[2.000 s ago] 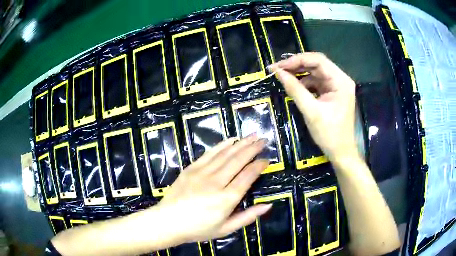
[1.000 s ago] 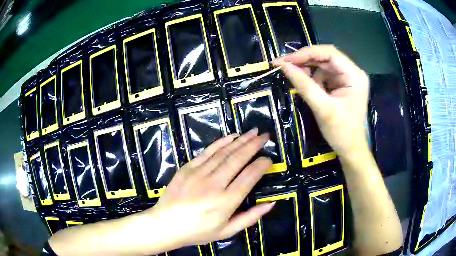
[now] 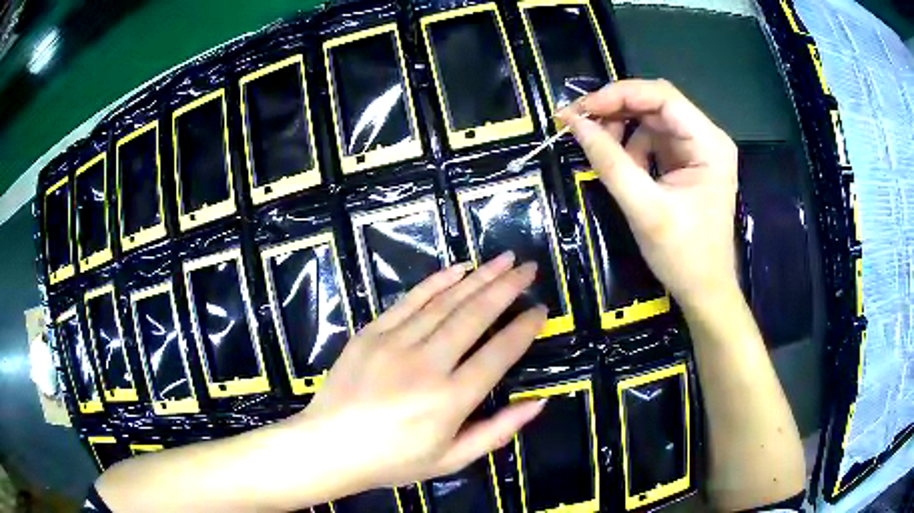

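Dark glossy phone screen panels with yellow borders, such as this one (image 3: 478,75), lie in rows on a black film-wrapped tray (image 3: 401,185). My right hand (image 3: 656,185) pinches a thin pale cotton swab (image 3: 541,148) between thumb and fingertips. The swab's white tip points down and left, near the strip of wrinkled film between the top and middle rows, by a panel's lower end. Whether it touches is unclear. My left hand (image 3: 426,371) lies flat, fingers together and thumb apart, over middle-row panels, its fingertips on one panel (image 3: 513,220). It covers parts of several panels.
A second tray with a white ribbed sheet (image 3: 887,230) stands at the right. A plain dark panel (image 3: 777,240) lies between the trays. At the far left, a white pad (image 3: 42,363) sits on tan cardboard (image 3: 55,409). A green surface (image 3: 150,50) runs behind the tray.
The swab now tilts more steeply, its tip nearer the right hand and further right than before. The left hand stays flat in about the same place. The view has shifted slightly.
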